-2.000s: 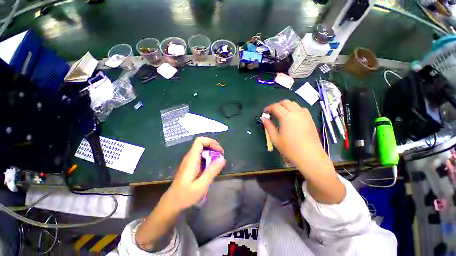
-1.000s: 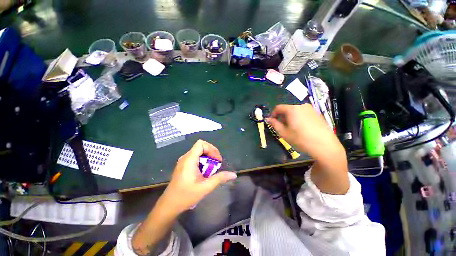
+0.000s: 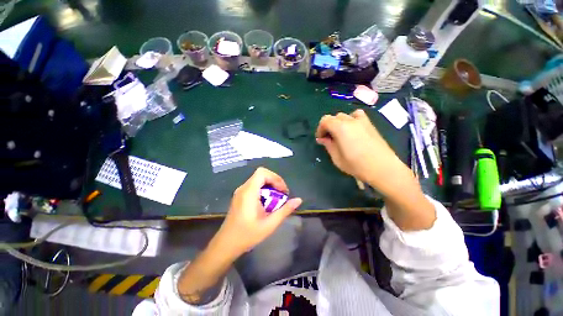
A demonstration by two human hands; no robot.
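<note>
My left hand (image 3: 256, 208) is shut on a small purple watch case (image 3: 273, 199), held above my lap near the bench edge. The purple and white side of the case shows between fingers and thumb. My right hand (image 3: 352, 143) is over the green bench top, right of centre, with its fingertips pinched together; I cannot tell whether something small is between them. It covers most of the yellow-handled tools, and only a small tip (image 3: 360, 184) shows under the wrist. A thin dark square frame (image 3: 297, 128) lies on the mat left of my right fingertips.
A clear label sheet (image 3: 223, 147) lies under a white paper piece (image 3: 262, 145). A white sticker sheet (image 3: 148, 179) is at the left under a dark strap. Clear cups (image 3: 258, 44) and a white bottle (image 3: 398, 65) stand at the back. A green screwdriver (image 3: 487, 179) and pens (image 3: 421, 139) are at the right.
The camera view has shifted. My right hand has left the white-tipped end of the yellow-handled tool and now covers the tools. My left hand still holds the purple case, with its thumb extended further.
</note>
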